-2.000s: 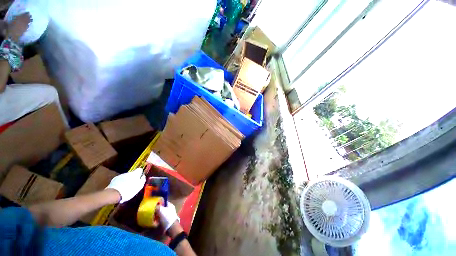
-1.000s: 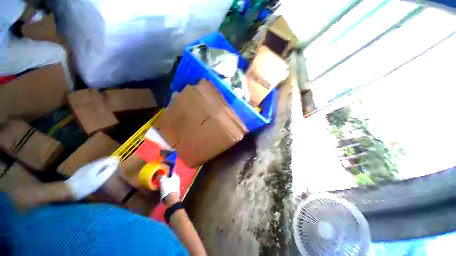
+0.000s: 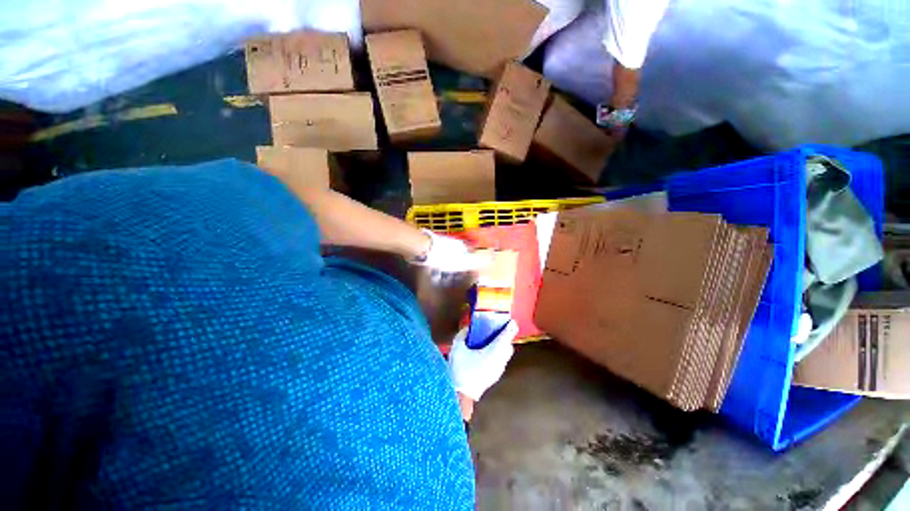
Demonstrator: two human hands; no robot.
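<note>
My right hand [image 3: 482, 363], white-gloved, holds the tape gun [image 3: 489, 327] by its blue part, over the red surface [image 3: 524, 261]. Its orange part and pale yellow-orange roll point away from that hand. My left hand [image 3: 451, 255], also white-gloved, reaches to the roll end; its fingers are blurred, and I cannot tell whether they grip anything. Brown cardboard partly shows beneath my left hand, its shape unclear. A stack of flat carton blanks [image 3: 639, 289] leans beside the red surface, against the blue bin [image 3: 748, 200].
The yellow crate [image 3: 479, 214] has its rim along the red surface. Several brown cartons [image 3: 404, 90] lie on the dark green floor beyond. Another person's hand [image 3: 616, 116] hangs beside them. Large white bags [image 3: 738, 60] stand behind. The blue bin holds grey-green cloth [image 3: 838, 235] and a striped carton [image 3: 863, 349].
The view has swung round and down, so the window and fan are gone and more floor cartons show. My left hand has come from beside the work to the tape gun, still in my right hand.
</note>
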